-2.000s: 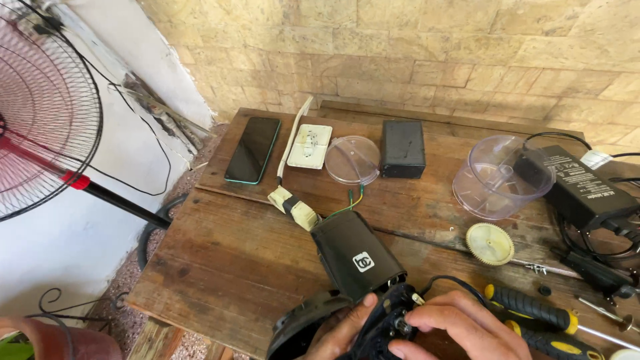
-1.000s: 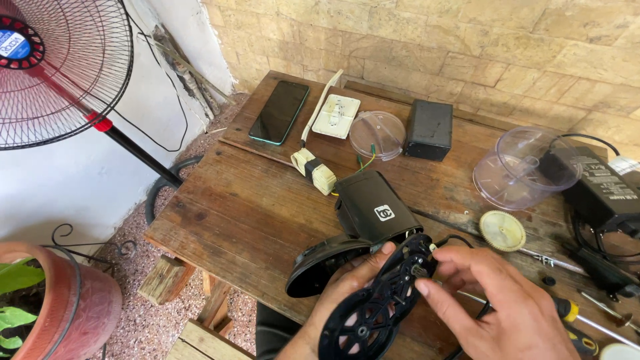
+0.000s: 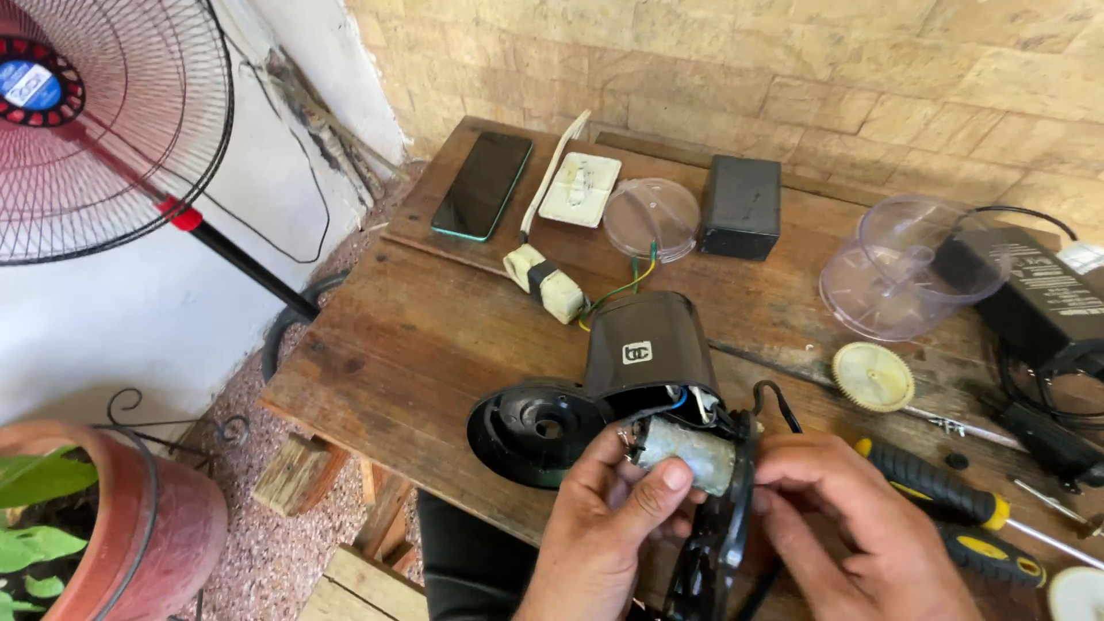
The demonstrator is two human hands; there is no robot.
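My left hand (image 3: 625,509) grips a small cylindrical metal motor (image 3: 687,454) with wires at its left end. The motor sits against a black plastic gear plate (image 3: 724,526), turned nearly edge-on. On the plate's far side is my right hand (image 3: 841,509), its thumb and fingers bent at the plate's edge; whether it grips anything is hidden. Just beyond, a black plastic housing (image 3: 651,349) lies open toward me, with blue and white wires inside. A round black base (image 3: 539,431) adjoins it on the left. Green and yellow wires run from behind the housing near a taped cream connector (image 3: 543,285).
Along the back of the wooden table (image 3: 388,345) lie a smartphone (image 3: 485,185), a white plate (image 3: 580,190), a clear disc (image 3: 653,220) and a black box (image 3: 742,207). Rightward are a clear container (image 3: 910,267), a power adapter (image 3: 1035,293), a cream gear (image 3: 873,377) and screwdrivers (image 3: 936,483).
The gear plate has turned from showing its face to nearly edge-on, bringing the motor into view in my left hand. My right hand has moved from the plate's face to its far side.
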